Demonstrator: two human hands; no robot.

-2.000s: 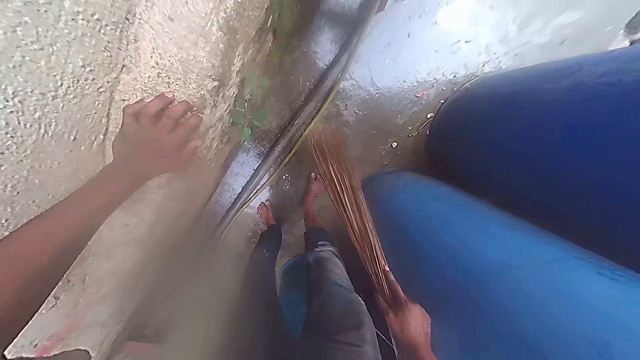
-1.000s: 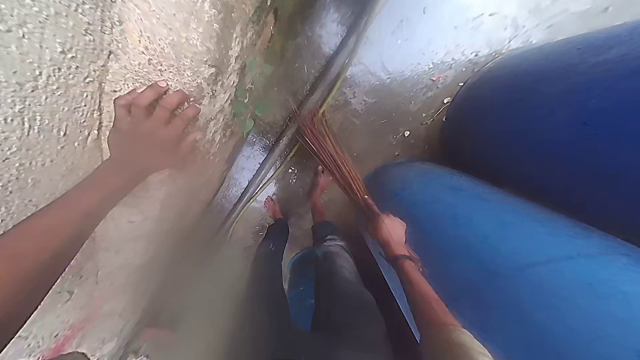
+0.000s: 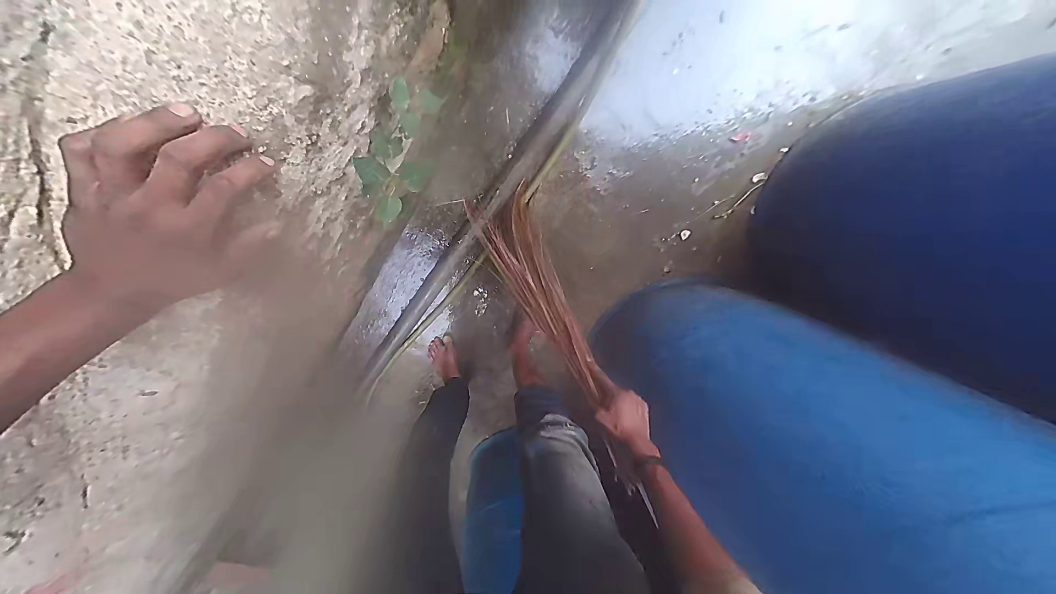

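My left hand (image 3: 165, 198) rests with spread, bent fingers against the rough plastered wall (image 3: 272, 66) at the left and holds nothing. Closed around the bound end of a stick broom (image 3: 549, 301) is my right hand (image 3: 625, 419), low and right of centre, beside a light blue barrel. The broom slants up and left, and its bristle tips lie at a long dark pipe (image 3: 516, 169) that runs diagonally over the wet floor (image 3: 610, 214). Part of the floor beneath the bristles is hidden.
A light blue plastic barrel (image 3: 808, 412) and a dark blue one (image 3: 916, 223) fill the right side. A small green plant (image 3: 392, 165) grows at the wall's foot. My bare feet (image 3: 443, 356) stand on the floor, with another blue container (image 3: 495, 503) seen between my legs.
My right hand, at the lower right beside the barrel two seconds ago, has moved forward and then slightly back with the broom. My left hand stays on the wall.
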